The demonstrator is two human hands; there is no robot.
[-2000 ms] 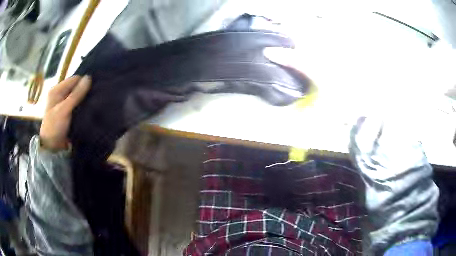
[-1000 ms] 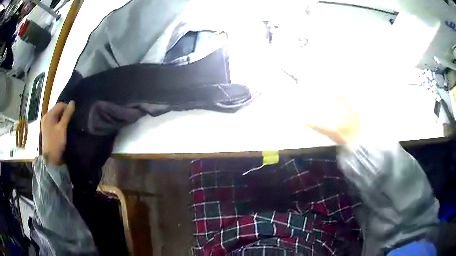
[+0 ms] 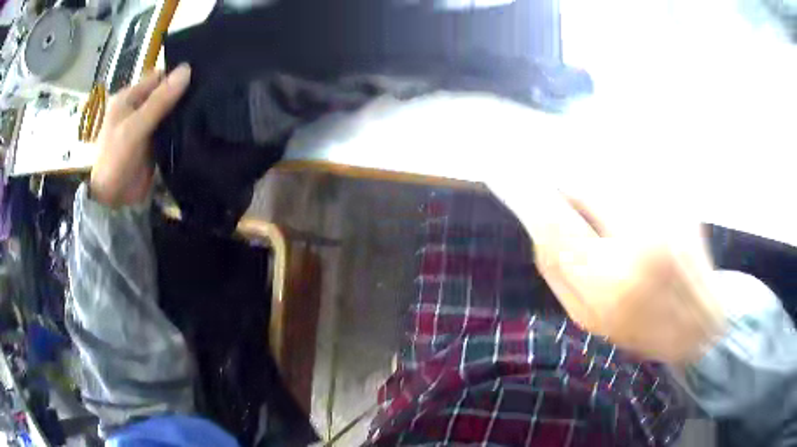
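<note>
The dark garment (image 3: 349,52) lies across the white table at the upper left and hangs over its front edge. Its right end fades into glare. My left hand (image 3: 140,131) holds the garment's left part, thumb on top of the cloth, near the table's left corner. My right hand (image 3: 620,279) is blurred, in front of the table edge and over the lap. It is away from the garment, and whether its fingers hold anything small cannot be told. Glare hides the needle area.
The white table (image 3: 419,131) has a wood-coloured front edge. At left stand a round grey disc (image 3: 49,42), orange handles (image 3: 92,113) and a dark flat object (image 3: 133,48). A wooden stool or chair frame (image 3: 278,288) is below. Red plaid cloth (image 3: 489,349) covers the lap.
The view has shifted, with the garment now higher in the picture. My right hand has come off the tabletop down towards the lap. My left hand still holds the garment.
</note>
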